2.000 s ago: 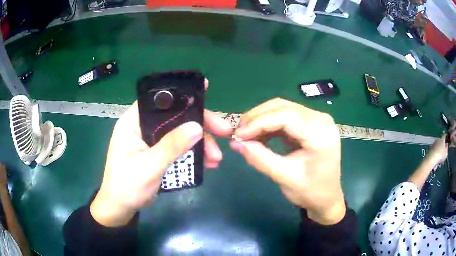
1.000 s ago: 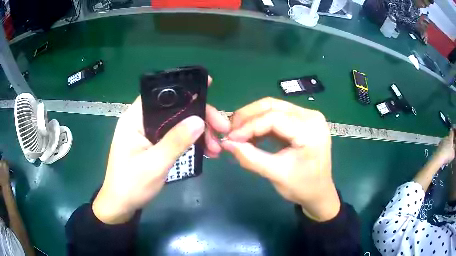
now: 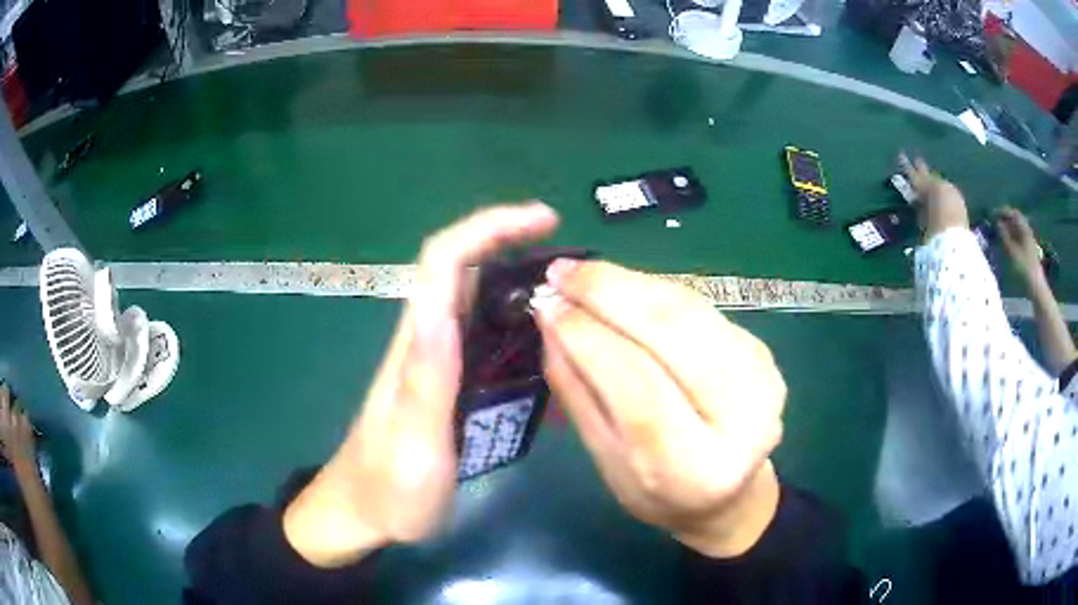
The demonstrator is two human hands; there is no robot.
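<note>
A half-assembled black phone [image 3: 502, 343] is held tilted between my two hands, with its white patterned keypad area [image 3: 497, 435] at the lower end. My left hand [image 3: 402, 414] is around the phone's left side, its upper fingers raised and blurred. My right hand [image 3: 668, 402] has its thumb and fingertips pinched on a tiny white piece [image 3: 546, 298] over the phone's upper part. The round disc and the wires are mostly hidden or blurred.
Other phones lie on the green belt: one left [image 3: 166, 201], one ahead [image 3: 650, 193], a yellow-trimmed one [image 3: 806, 186]. A white fan [image 3: 101, 331] stands left. A neighbour's polka-dot sleeve [image 3: 987, 355] and hands reach to a phone at right. A pale metal strip [image 3: 319, 279] crosses the worktop.
The phone has turned and tilted, and my right hand has moved left over it. My left fingers have lifted. The belt phones ahead and right have shifted left. The right neighbour's arm has reached forward.
</note>
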